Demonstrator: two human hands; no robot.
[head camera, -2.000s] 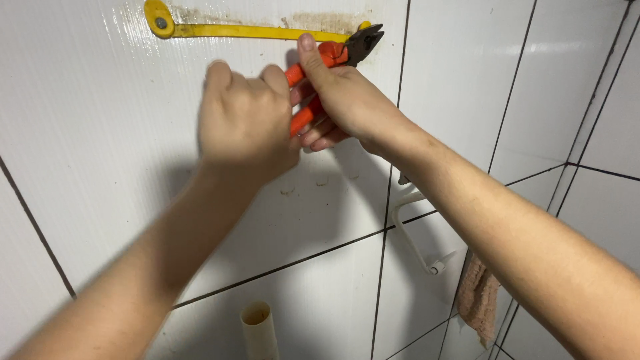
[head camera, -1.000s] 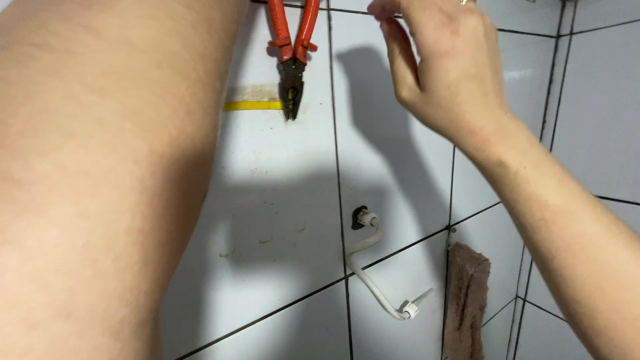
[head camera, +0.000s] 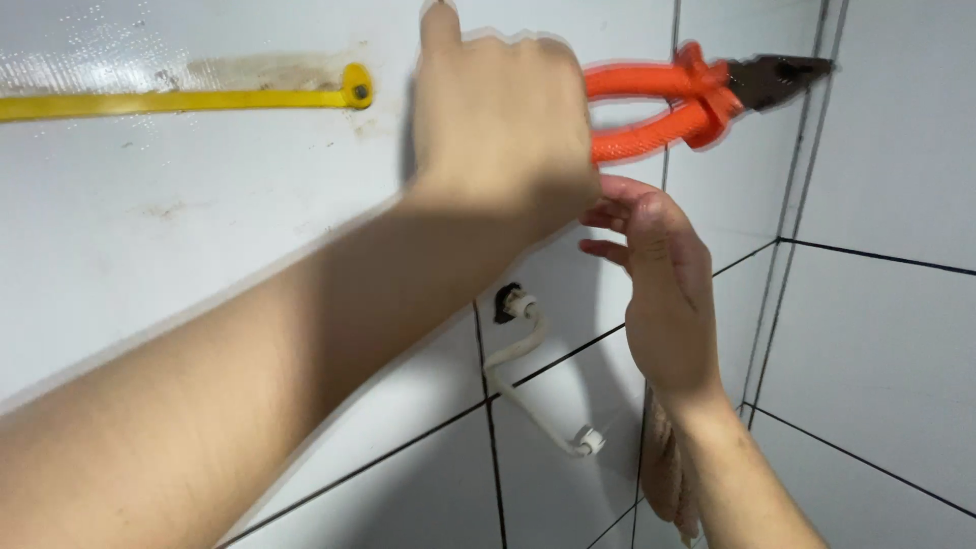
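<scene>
Combination pliers (head camera: 663, 107) with orange-red handles and dark jaws are held by the handles in my left hand (head camera: 499, 114), jaws toward the right. The hand and pliers are slightly blurred. Just below the handles is my right hand (head camera: 663, 259), fingers curled loosely and apart, with nothing seen in it. A flat yellow strip (head camera: 191, 101) runs along the tiled wall to the left of my left hand. Its rounded end is fixed by a dark screw or bolt (head camera: 361, 91).
A white bent hose (head camera: 526, 396) comes from a dark hole in the white tiled wall (head camera: 564, 503), below my left forearm. A brownish cloth (head camera: 662, 465) hangs behind my right wrist. The wall's corner (head camera: 793, 175) lies at the right.
The pliers, whose jaws were at the strip's right end one second ago, now point right, away from it. My right hand has come closer to their handles. The view has shifted.
</scene>
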